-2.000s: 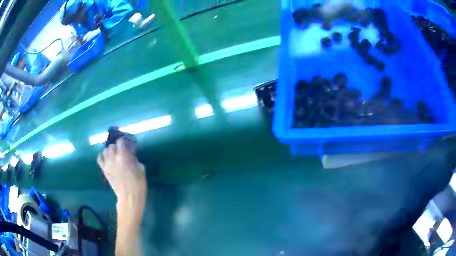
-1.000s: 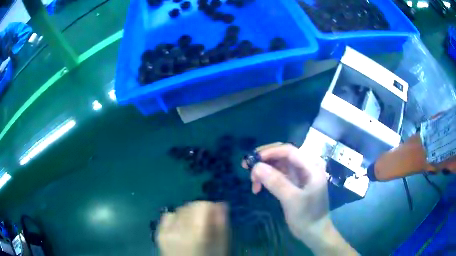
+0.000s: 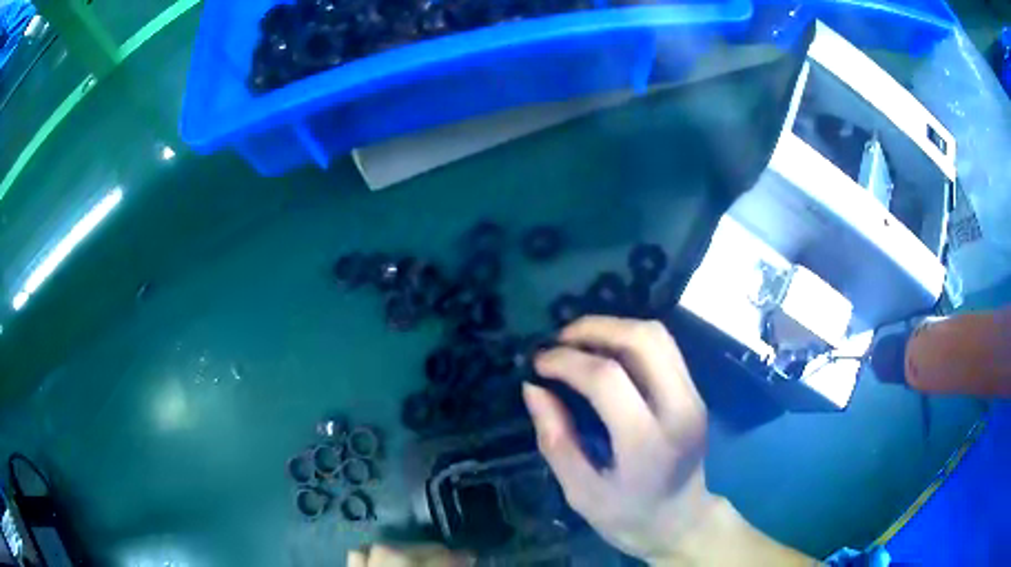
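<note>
My right hand is over the right side of a loose pile of small black rings. Its thumb and fingers are bent close together beside dark rings; whether it grips one is unclear. A dark frame-like part, housing or fixture, lies at the near edge, left of and partly under my right hand. My left hand is cut off by the bottom edge; only blurred fingers show, and what they hold is hidden. A cluster of thin grey rings lies left of the frame-like part.
A blue bin of black rings stands at the back on a pale strip. A white screw feeder stands at right, with the orange screwdriver pointing at its front. Another blue bin's edge shows behind. A cable is at bottom left.
The view has turned from the bench's left to the ring pile. Since a second ago, my right hand has moved down onto the pile's side, and my left hand has dropped to the bottom edge.
</note>
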